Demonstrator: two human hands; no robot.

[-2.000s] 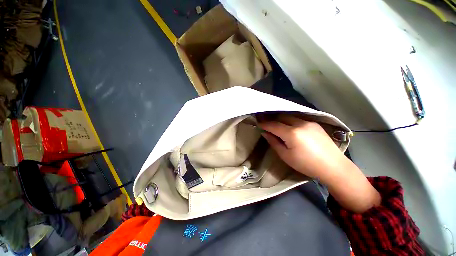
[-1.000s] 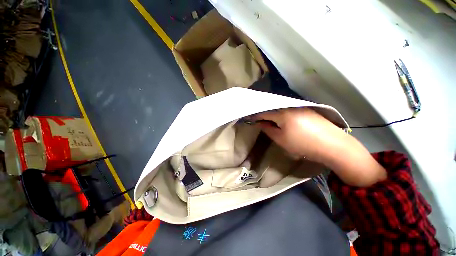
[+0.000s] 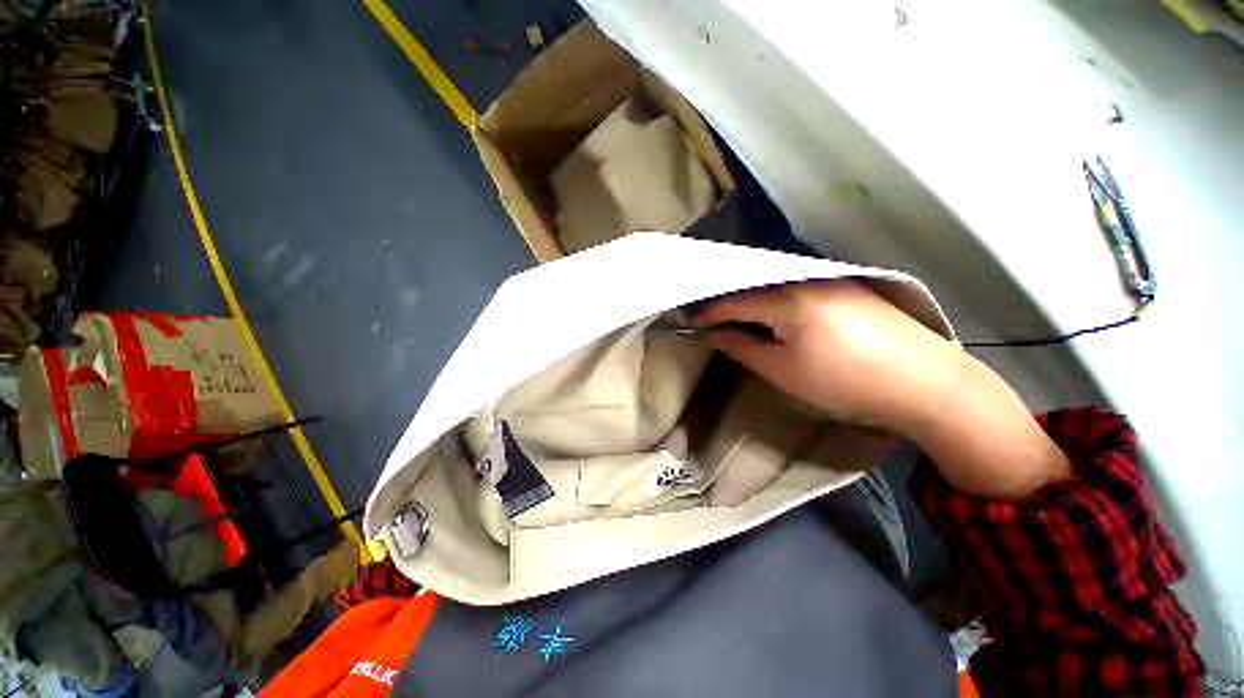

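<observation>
A cream bag (image 3: pixel 546 327) rests mouth-up on my lap, its stiff rim open. My right hand (image 3: pixel 819 348) reaches inside from the right; its fingertips pinch the beige lining (image 3: pixel 587 396) near the inner far wall. A dark label (image 3: pixel 519 471) and a small dark printed logo (image 3: pixel 674 477) show on the lining. A silver ring (image 3: pixel 408 529) sits at the bag's left end. My left hand is hidden behind the bag's left end; only a red checked cuff (image 3: pixel 375 584) shows there.
Silver thread snips (image 3: pixel 1121 232) with a dark cord lie on the white worktable (image 3: pixel 955 177) at right. An open carton (image 3: pixel 508 157) holding beige pieces stands beyond the bag. Red-taped cartons (image 3: pixel 191 375) and an orange-and-black object (image 3: pixel 205 511) are at left.
My right wrist and forearm have shifted up and right, now covering the right-end ring seen earlier. My fingertips stay at the lining. The bag has barely moved.
</observation>
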